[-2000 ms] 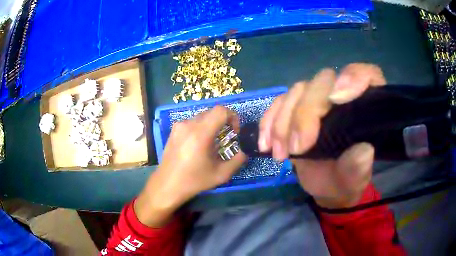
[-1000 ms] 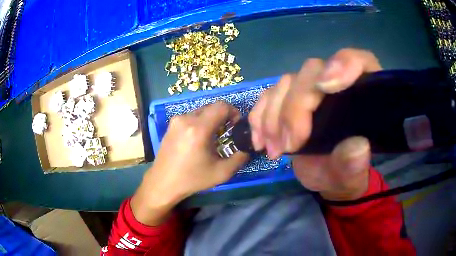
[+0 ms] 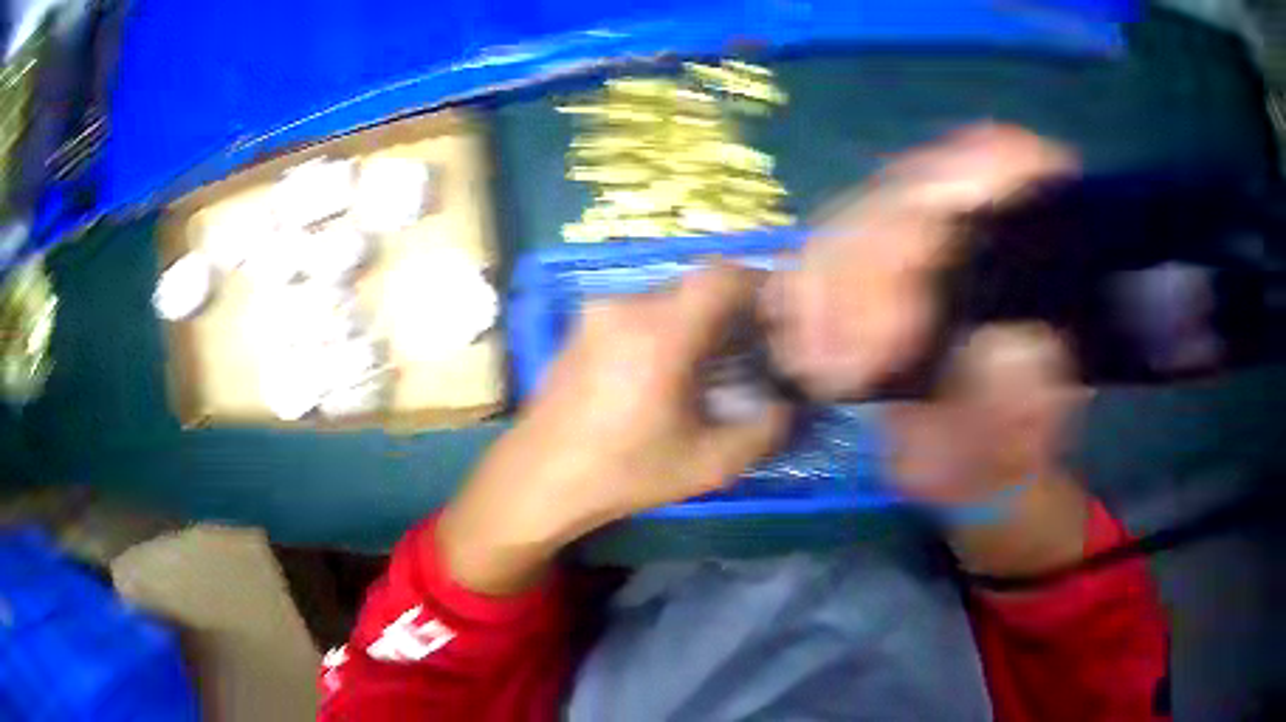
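The view is blurred. My left hand (image 3: 635, 395) holds a small white and metallic housing (image 3: 733, 392) between thumb and fingers, over the blue screw tray (image 3: 533, 317). My right hand (image 3: 903, 310) is wrapped around the thick black electric screwdriver (image 3: 1072, 282), which lies sideways with its tip end at the housing. Whether the tip touches a screw is hidden by fingers and blur. A light blue wristband (image 3: 991, 502) shows on my right wrist. Silver screws (image 3: 825, 449) show in the tray below my hands.
A cardboard tray (image 3: 501, 381) with several white pieces (image 3: 322, 289) stands left of the screw tray. A loose pile of brass terminals (image 3: 670, 158) lies behind it. The raised blue surface (image 3: 325, 71) runs along the far side. The black cord (image 3: 1086, 561) crosses my right forearm.
The view has shifted, so the trays and brass pile appear further right, and everything is more blurred. Both hands still hold the housing and the screwdriver together. The wristband now shows.
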